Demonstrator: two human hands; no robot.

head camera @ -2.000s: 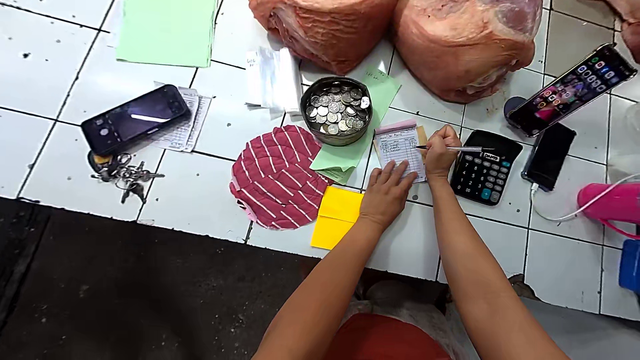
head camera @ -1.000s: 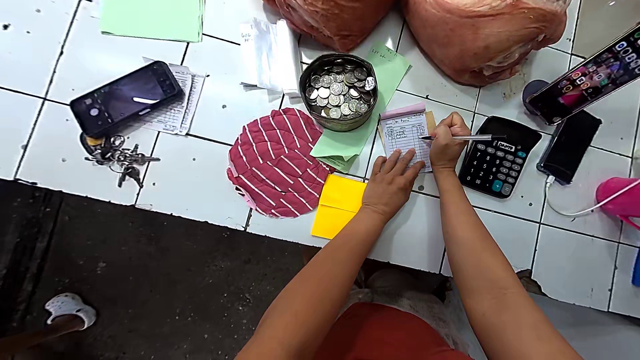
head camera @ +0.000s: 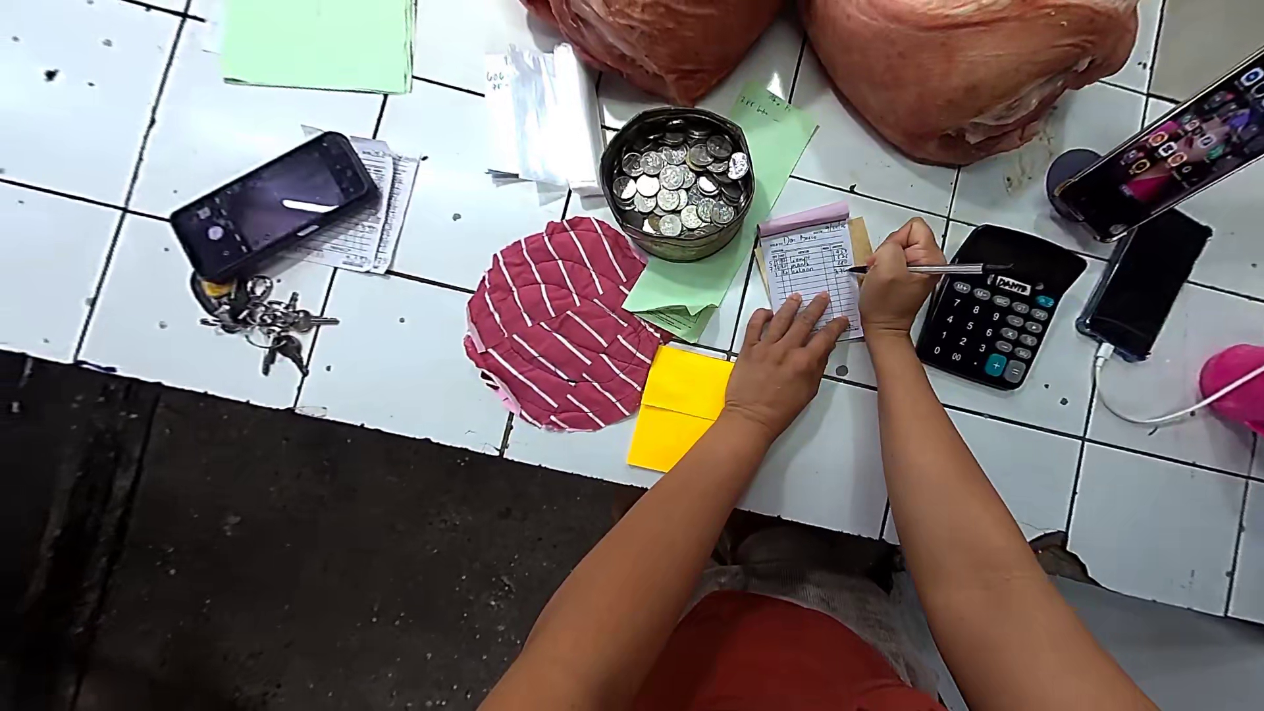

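My right hand [head camera: 901,281] grips a pen [head camera: 948,269], its tip at the right side of a receipt pad [head camera: 805,281] that bears handwriting. My left hand [head camera: 785,365] lies flat with fingers spread over the pad's lower edge. A yellow folded paper [head camera: 676,405] sits beside the left wrist. Just right of my right hand is a black desk calculator [head camera: 997,311], partly under the pen's end. A round tin of coins [head camera: 676,188] stands up and to the left of the pad, on green paper [head camera: 765,138]. A red striped quilted cloth [head camera: 563,326] lies left of the yellow paper.
Large pieces of raw meat [head camera: 968,74] sit at the back. A phone [head camera: 276,202] rests on papers by a bunch of keys [head camera: 267,316] at left. At right are a propped phone [head camera: 1170,143] and a dark phone [head camera: 1145,286] with a white cable. The tiled counter's edge [head camera: 395,434] runs below.
The pen in my right hand has moved down from the upper part of the pad's right side. My left hand stays on the pad. The foot seen at lower left is out of view.
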